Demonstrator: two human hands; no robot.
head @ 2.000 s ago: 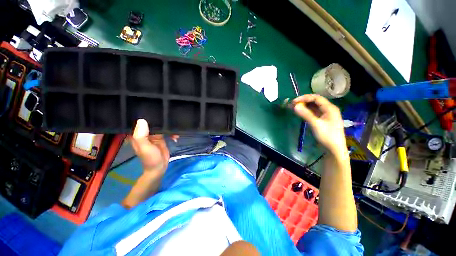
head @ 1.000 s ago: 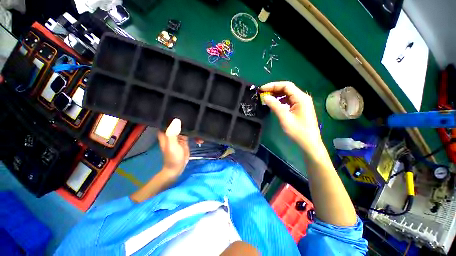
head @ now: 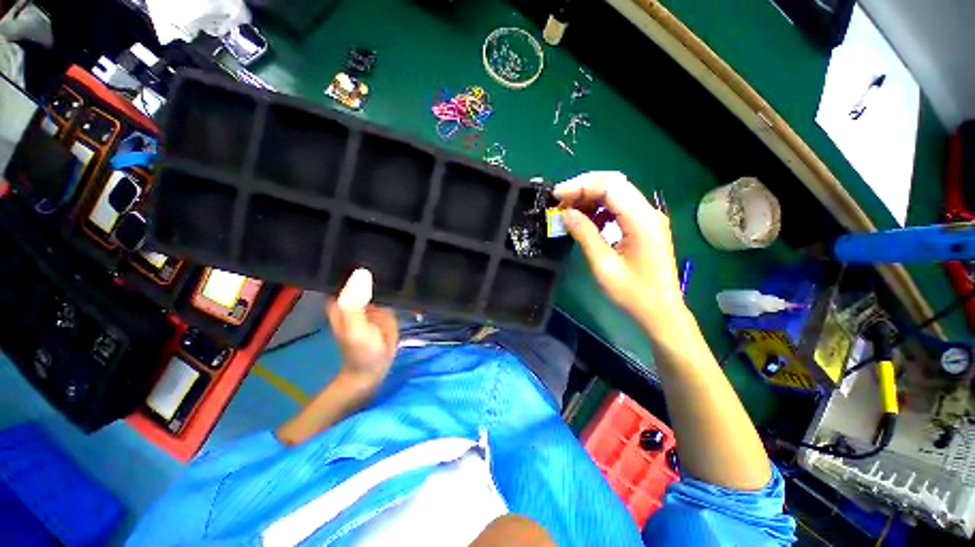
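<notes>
The black parts tray with deep square pockets is held up over the bench, tilted down to the right. My left hand grips its near long edge, thumb on the rim. My right hand is at the tray's right end and pinches a small part with yellow tape between thumb and fingertips. A small black device module with shiny spots shows beside the part, at the end pockets; whether it rests in the tray or is attached to the part, I cannot tell.
A screw pot, a white squeeze bottle and a blue electric screwdriver are at the right. A round dish and coloured tangle lie behind the tray. The red compartment tray is below right; phone-like units are left.
My right hand has moved left from over the mat to the tray's right end, with the yellow part now visible. The tray has tilted down to the right. The view has shifted too.
</notes>
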